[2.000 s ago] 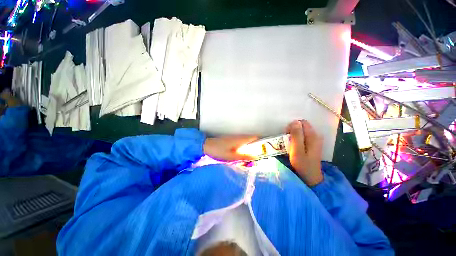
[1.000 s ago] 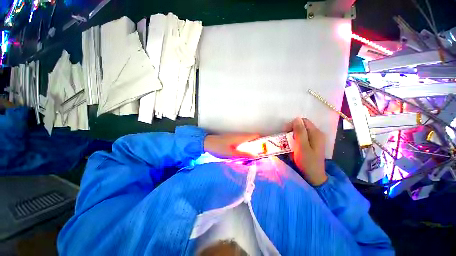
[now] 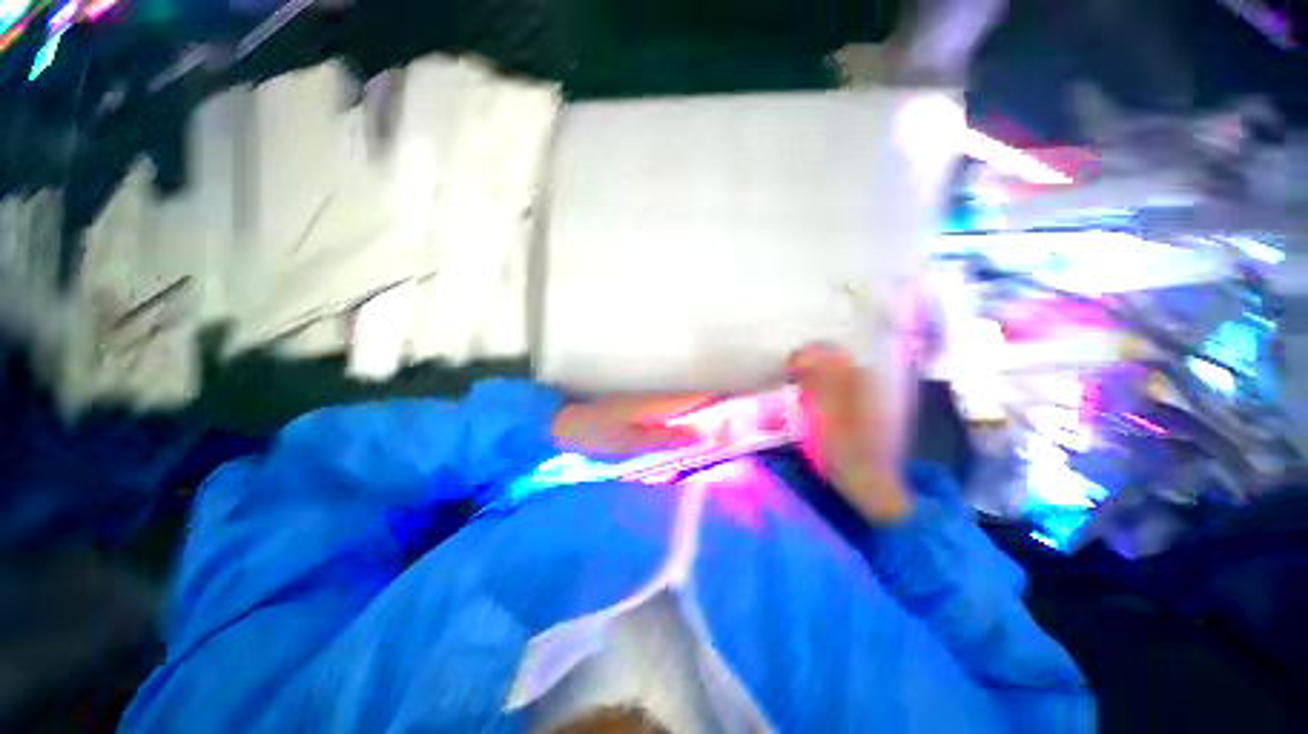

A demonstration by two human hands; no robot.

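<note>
A lit light strip (image 3: 732, 420) with a white end block glows pink, white and blue close in front of my chest. My right hand (image 3: 852, 430) grips its right end near the mat's lower right edge. My left hand (image 3: 626, 422) lies along its left part; its fingers are largely hidden by the glow and the strip. The view is blurred, so details of the end block do not show. The white work mat (image 3: 717, 237) lies just beyond my hands.
White sleeves (image 3: 466, 215) lie in overlapping piles left of the mat. A glittering heap of lit LED assemblies (image 3: 1119, 308) lies at the right. A metal shelf upright (image 3: 947, 40) stands behind the mat's back right corner. More lit strips show at the top left.
The whole view has shifted and blurred, with the mat and heap now further left in the picture. The strip's glow has turned from orange to pink. Both hands still hold it.
</note>
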